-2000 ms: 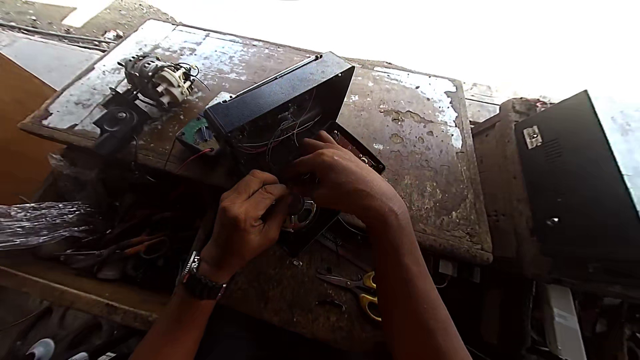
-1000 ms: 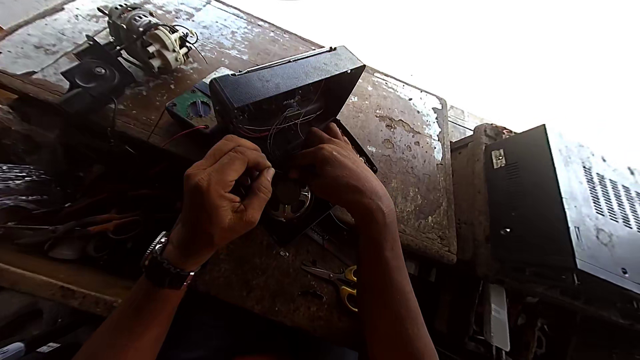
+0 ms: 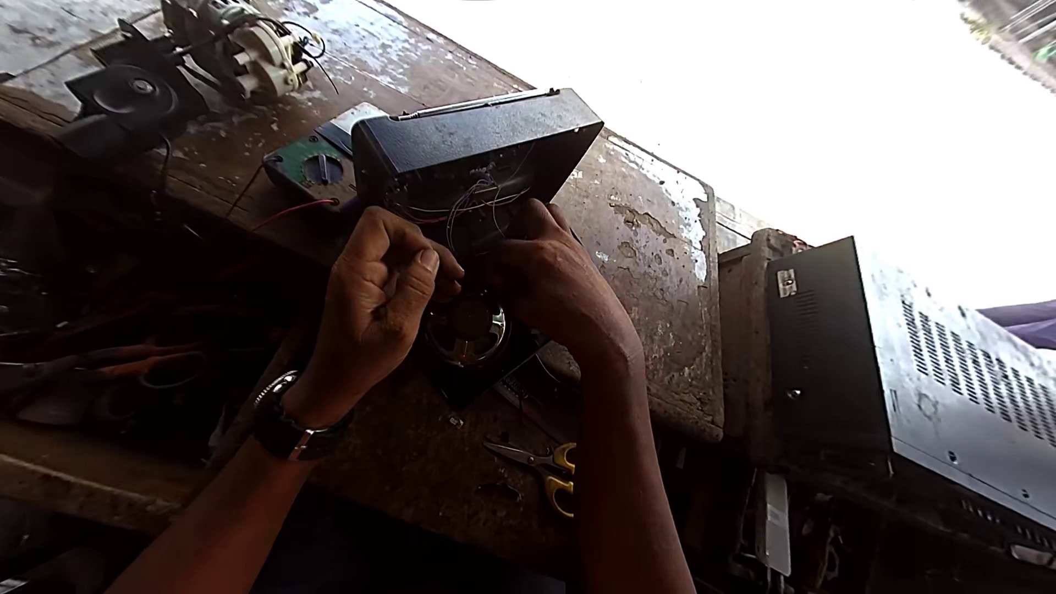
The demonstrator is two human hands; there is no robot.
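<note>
A black radio case [image 3: 487, 136] with a folded telescopic antenna [image 3: 478, 103] along its top edge stands opened on the bench, thin wires [image 3: 487, 198] crossing its inside. My left hand [image 3: 384, 297], a watch on its wrist, is at the case's lower left with thumb and fingers pinched together; whether a wire is between them cannot be seen. My right hand [image 3: 553, 280] reaches to the case's lower right, fingers bent, their tips in shadow. Below and between the hands lies a round speaker [image 3: 469, 328] in a black panel. A multimeter [image 3: 318, 169] sits left of the case.
Yellow-handled scissors [image 3: 544, 470] lie near the right forearm. A motor assembly [image 3: 264, 58] is on the worn wooden bench [image 3: 652, 330] at upper left. Farther right stands a vented metal cabinet [image 3: 949, 371]. Red-handled tools [image 3: 148, 363] lie in shadow at left. Purple cloth shows at the right edge.
My left hand has moved from close beside the right hand, two seconds ago, to a little apart from it at the left. The right hand stays at the case. The view has shifted.
</note>
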